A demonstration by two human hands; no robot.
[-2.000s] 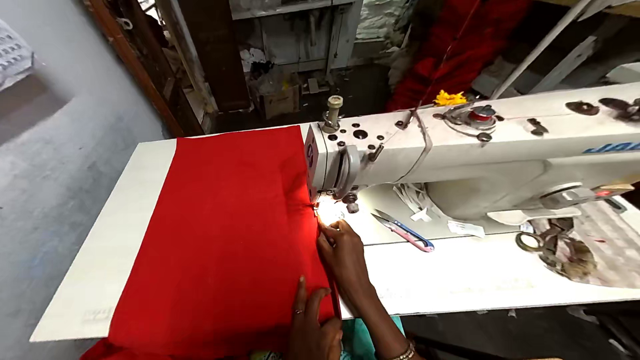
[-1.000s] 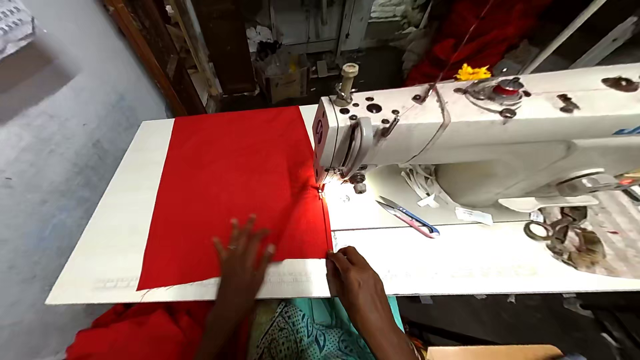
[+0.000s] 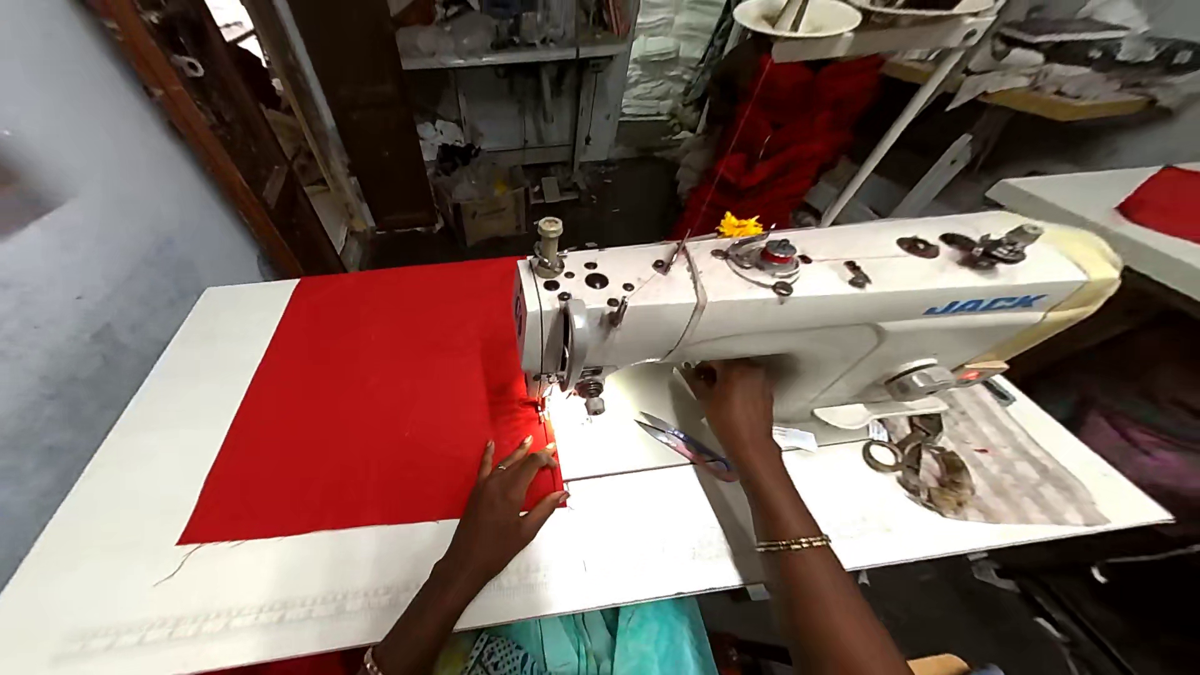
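Observation:
Red cloth [image 3: 375, 403] lies flat on the white sewing table, its right edge under the needle area of a white Jack sewing machine [image 3: 797, 300]. My left hand [image 3: 506, 497] rests with fingers spread on the cloth's lower right corner, just below the presser foot. Under the machine's arm, my right hand [image 3: 736, 398] reaches in at the small white labels or scraps behind; its fingertips are partly hidden, and whether they hold anything cannot be told. Thread snips or scissors [image 3: 689, 447] with a dark blade lie on the table between my hands.
Right of the machine's base, a dark ring-handled object [image 3: 884, 457] sits beside a patterned cloth [image 3: 1022, 469]. A yellow flower [image 3: 739, 225] is on the machine's top. A wall stands at the left, a cardboard box [image 3: 492, 214] behind, and another table [image 3: 1087, 202] at the right.
My right hand has moved from the cloth's lower corner to under the machine's arm. My left hand has moved right to that corner. The cloth's lower edge, earlier past the table's front, now lies on the table.

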